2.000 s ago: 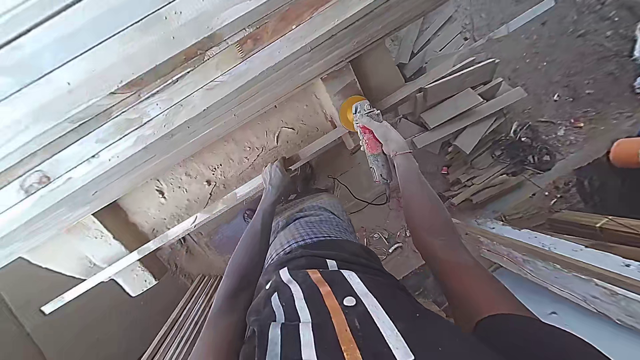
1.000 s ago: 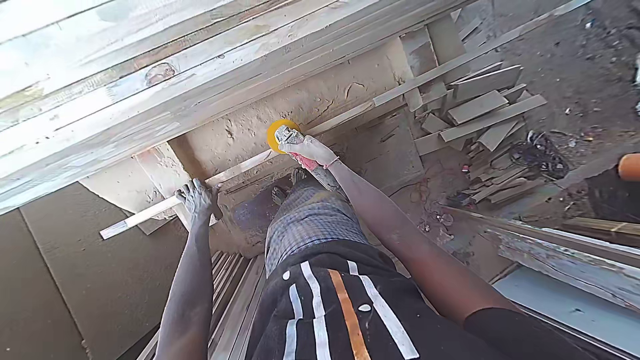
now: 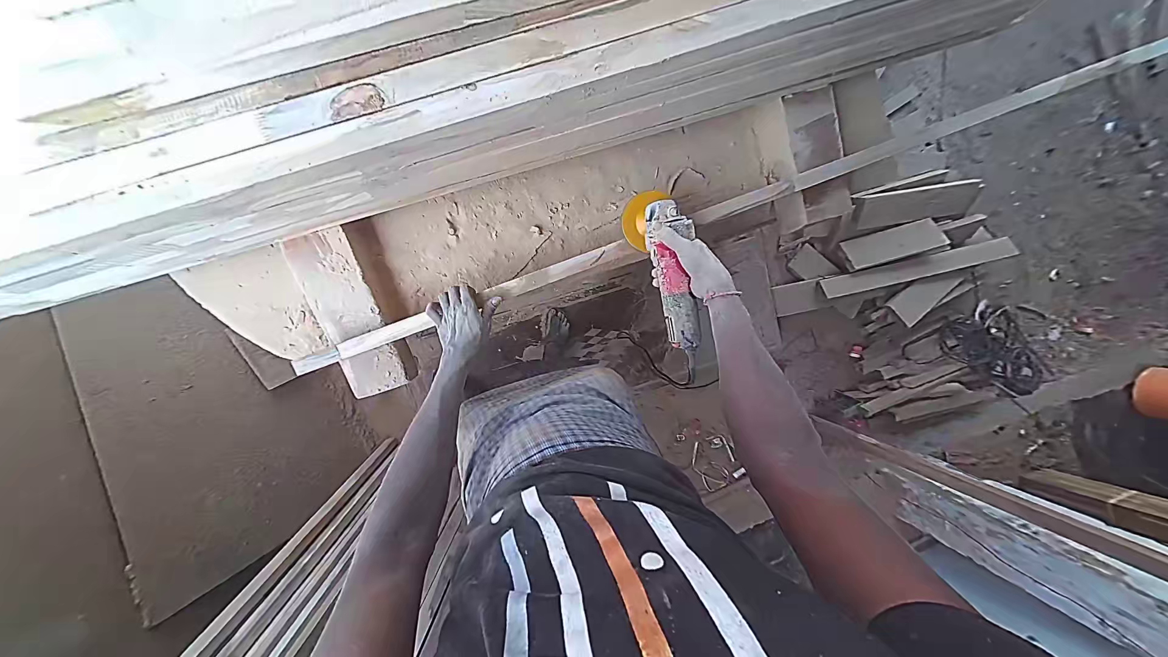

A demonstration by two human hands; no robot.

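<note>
A long, narrow strip, probably wood (image 3: 566, 270), runs slantwise across the bench in front of me. My left hand (image 3: 462, 321) lies on the strip toward its left end, with its fingers spread over it. My right hand (image 3: 695, 260), pale with dust or a glove, grips an angle grinder (image 3: 675, 283) with a red and grey body. The grinder's yellow disc (image 3: 641, 219) is at the strip's upper edge; whether they touch, I cannot tell. A dark cord hangs from the grinder's rear end.
Long pale boards (image 3: 411, 155) are stacked beyond the bench. Offcuts (image 3: 894, 245) lie piled at the right, near a tangled dark cable (image 3: 995, 347). Long strips (image 3: 301, 557) lean at lower left, beside large flat panels (image 3: 201, 438). An orange object (image 3: 1152, 392) is at the right edge.
Over the last second the grinder in my right hand has moved right along the strip, away from its left end. My left hand has also shifted right along it. The view has shifted.
</note>
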